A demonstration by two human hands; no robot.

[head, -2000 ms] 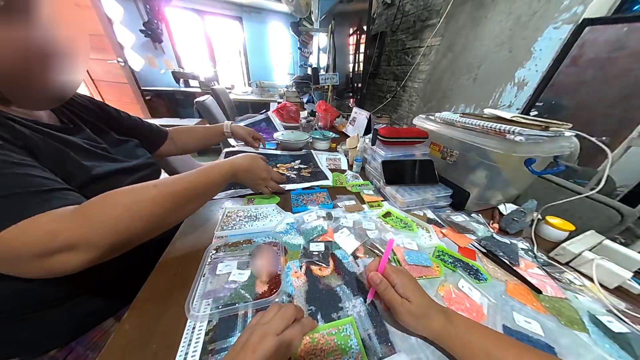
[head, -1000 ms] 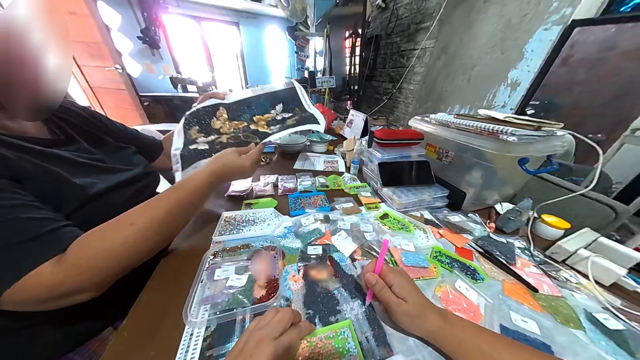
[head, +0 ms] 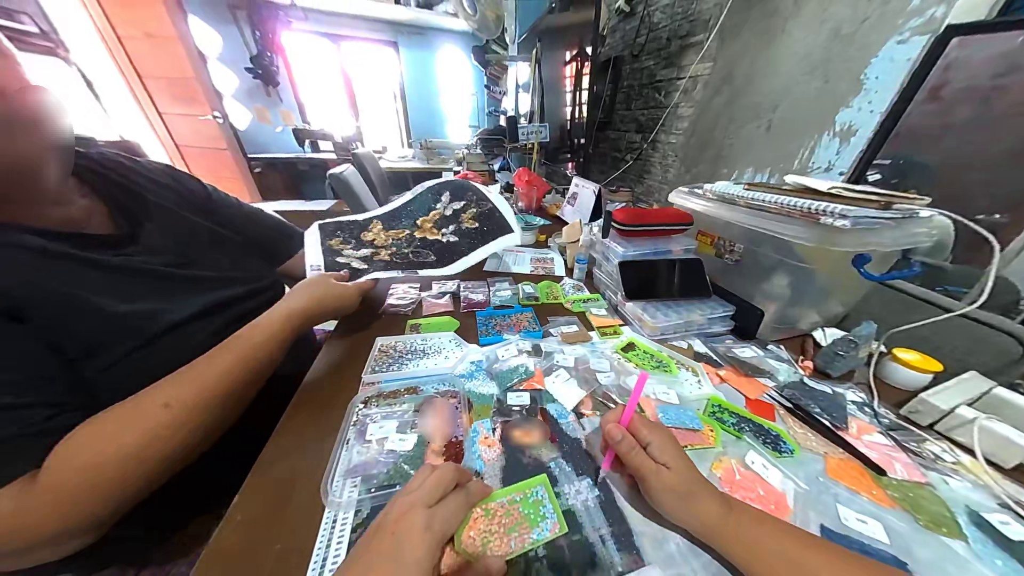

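My left hand (head: 428,520) grips the edge of a green tray (head: 516,520) filled with orange and pale blue diamond-painting drills. Between the fingers and thumb of my right hand (head: 660,460) is a pink applicator pen (head: 626,420), its tip down at the dark part of a diamond-painting canvas (head: 588,512). Left of the canvas's middle, a clear plastic container (head: 340,448) with labelled bags and red drills lies on it. A white tray (head: 416,354) of mixed drills stands behind that container. Small labelled bags cover the canvas's upper part.
At the left a person (head: 160,320) in black holds a dark butterfly canvas (head: 416,232) over the table. Stacked clear cases (head: 676,312) bear a phone (head: 664,278) and red pouch (head: 652,222). A lidded bin (head: 800,264), labelled bags, a green drill tray (head: 748,424) and a white cable lie right.
The person at the left raised the butterfly canvas from the table, then lowered and tilted it; small bags now show beside it. My hands have stayed about where they were.
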